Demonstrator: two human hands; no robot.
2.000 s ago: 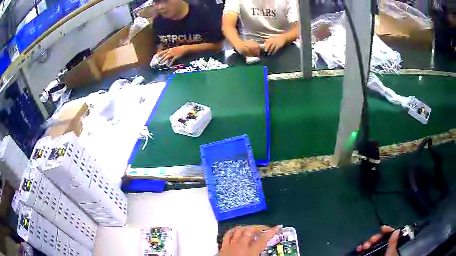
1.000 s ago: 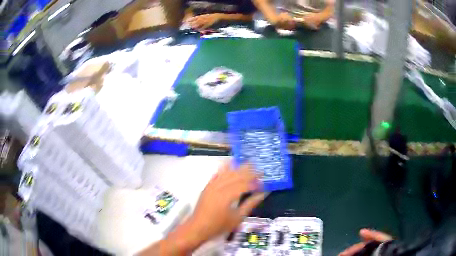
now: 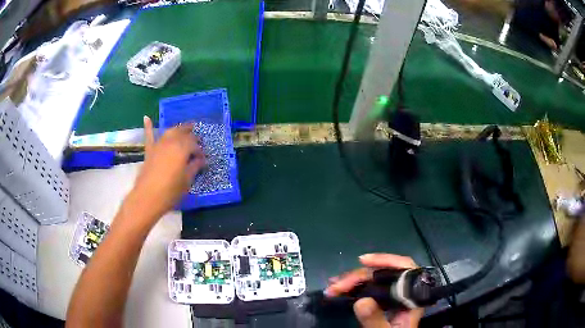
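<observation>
Two white plastic housings with green circuit boards, a left one (image 3: 201,271) and a right one (image 3: 268,266), lie side by side, open side up, on a dark fixture at the bench front. My left hand (image 3: 168,165) reaches into the blue screw bin (image 3: 235,189), its fingertips at the small silver screws (image 3: 215,154); whether it pinches any cannot be seen. My right hand (image 3: 385,291) holds the black electric screwdriver (image 3: 385,286) to the right of the housings, its front end pointing left towards them.
Stacked housings (image 3: 29,160) stand at left, and another housing (image 3: 88,238) lies beside my left forearm. A housing (image 3: 154,65) sits on the green panel beyond the bin. A metal post (image 3: 385,64), black block (image 3: 405,138), cables and black strap (image 3: 491,173) are at right.
My left hand has moved from the housings into the screw bin. Two housings now lie side by side in full view. The view has shifted; my right hand still holds the screwdriver.
</observation>
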